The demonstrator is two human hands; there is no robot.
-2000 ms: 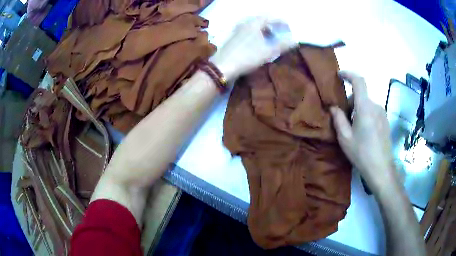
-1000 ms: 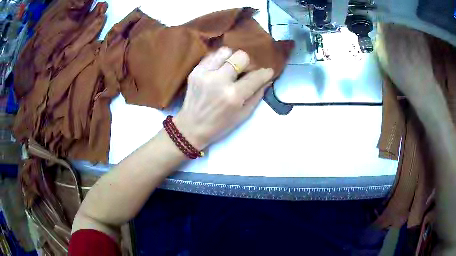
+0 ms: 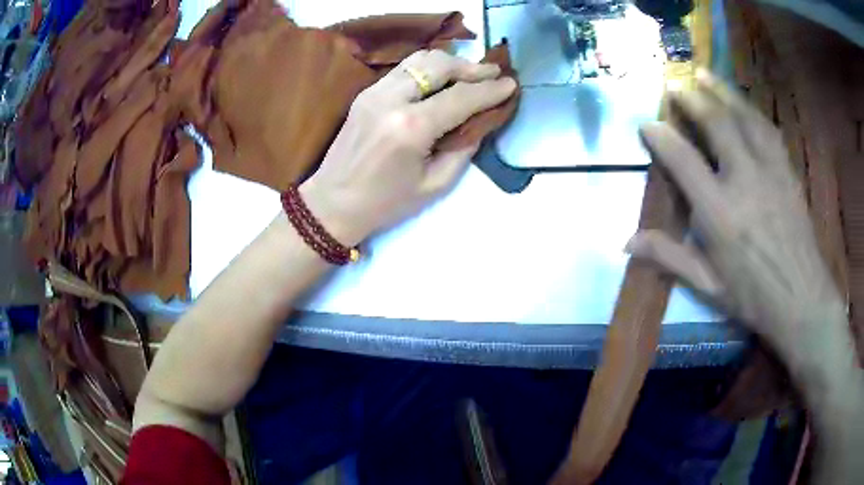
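A rust-brown fabric panel (image 3: 275, 104) lies on the white table, left of the needle area. My left hand (image 3: 407, 142) rests on its right end, fingers pressed on the cloth and partly hiding it. A long flat brown zipper strip (image 3: 630, 332) runs from under my right hand down over the table's front edge. My right hand (image 3: 734, 199) is on the strip's upper part, thumb and fingers around it, slightly blurred. The bright needle plate area (image 3: 616, 47) of the sewing machine lies between and above the hands.
A large ruffled panel stack (image 3: 104, 142) is at the left. Pale-lined brown strips (image 3: 95, 407) hang at lower left. More brown strips (image 3: 824, 142) are at the right edge. A black rounded lever (image 3: 512, 178) sits by the bed. The ruler-like table edge (image 3: 426, 343) crosses in front.
My right hand has come left from the strips at the right, bringing one strip onto the table front. The panel, first held up by both hands, now lies flat under my left hand.
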